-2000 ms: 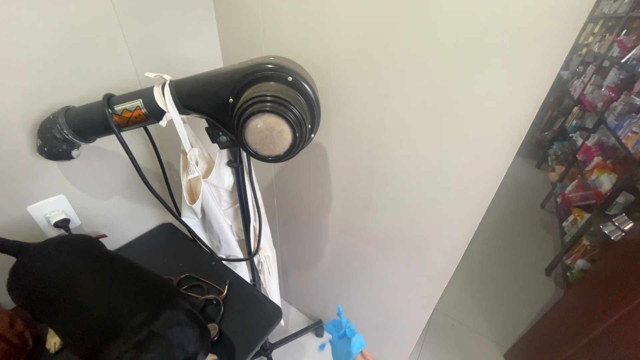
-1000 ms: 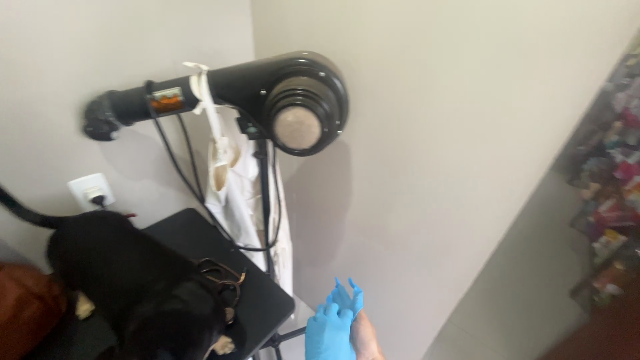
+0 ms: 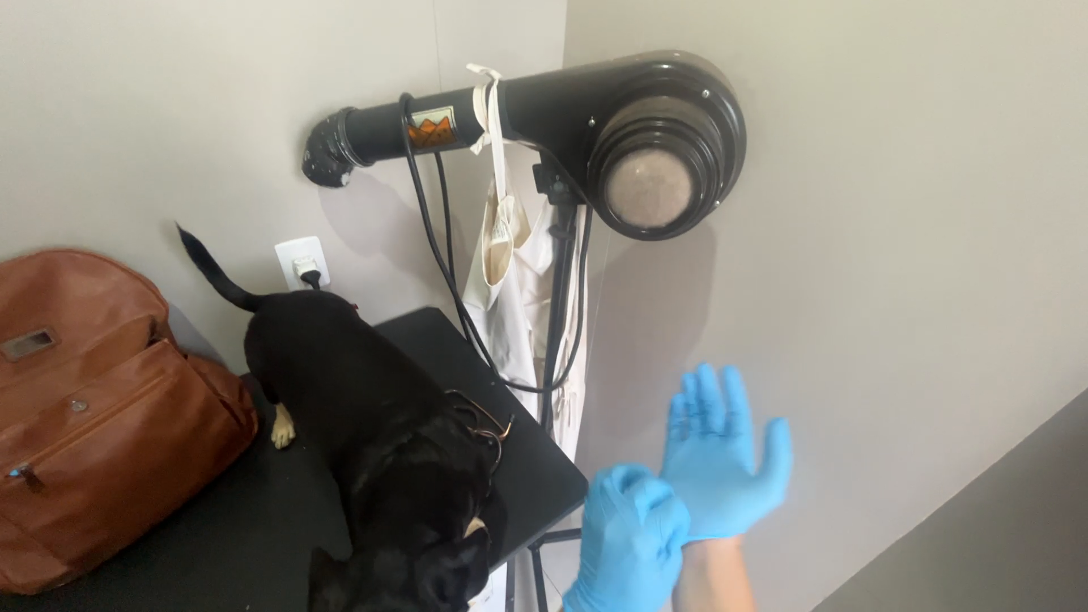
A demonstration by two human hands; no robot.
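Observation:
Both my hands wear blue disposable gloves, to the right of a black table. My right hand (image 3: 727, 455) is raised with its fingers apart, palm toward me, and holds nothing. My left hand (image 3: 633, 531) is closed at the right wrist, on the cuff of the right glove; its fingertips are partly hidden. Bare skin of the right forearm shows below the cuff. A black dog (image 3: 365, 391) with light paws stands on the black table (image 3: 544, 476) to the left of my hands, its head low at the bottom edge and its tail raised.
A brown leather bag (image 3: 110, 425) lies on the table's left part. Beyond the table, a black blower dryer (image 3: 544, 110) on a stand carries a hanging off-white apron (image 3: 510, 289) and looped black cable. A plug sits in a wall socket (image 3: 297, 255). Thin brown loops (image 3: 489, 429) lie beside the dog.
My hands have come further up into view, and the fingers of the right glove are now spread. The view has shifted left, showing more of the bag.

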